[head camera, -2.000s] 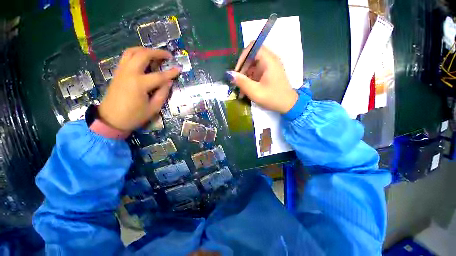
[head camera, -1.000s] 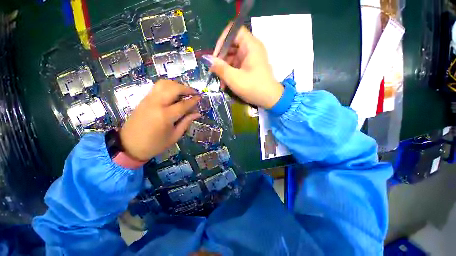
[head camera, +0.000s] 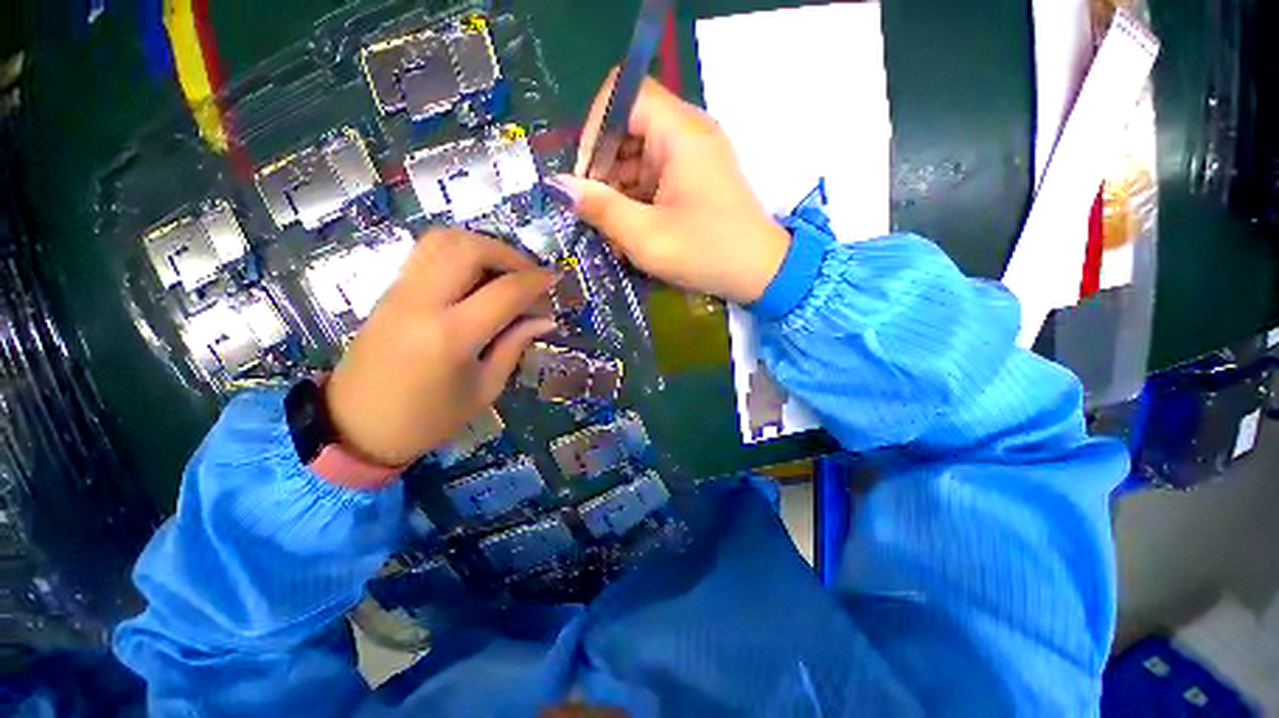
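Note:
A clear blister tray (head camera: 110, 232) holds several rows of small circuit boards with silver shield cans. My left hand (head camera: 428, 344) lies over the middle of the tray, its fingertips at the edge of one circuit board (head camera: 572, 292), which the fingers partly cover. My right hand (head camera: 687, 190) is just above and right of it and holds dark tweezers (head camera: 626, 87) between thumb and fingers. The tweezer tips are near that board, too blurred to tell if they touch or hold anything. Another board (head camera: 572, 373) lies slightly tilted below the fingertips.
A white liner sheet (head camera: 807, 105) lies right of the tray, partly under my right forearm, with a brown patch at its near end. Narrow white papers (head camera: 1087, 154) lie on a clear bag farther right. Stacked shiny trays (head camera: 42, 379) stand at left. A dark tray (head camera: 1206, 428) is below the bench edge.
My left hand has moved right and nearer over the tray. My right hand has moved left from the white sheet to the board beside my left fingertips, still with the tweezers.

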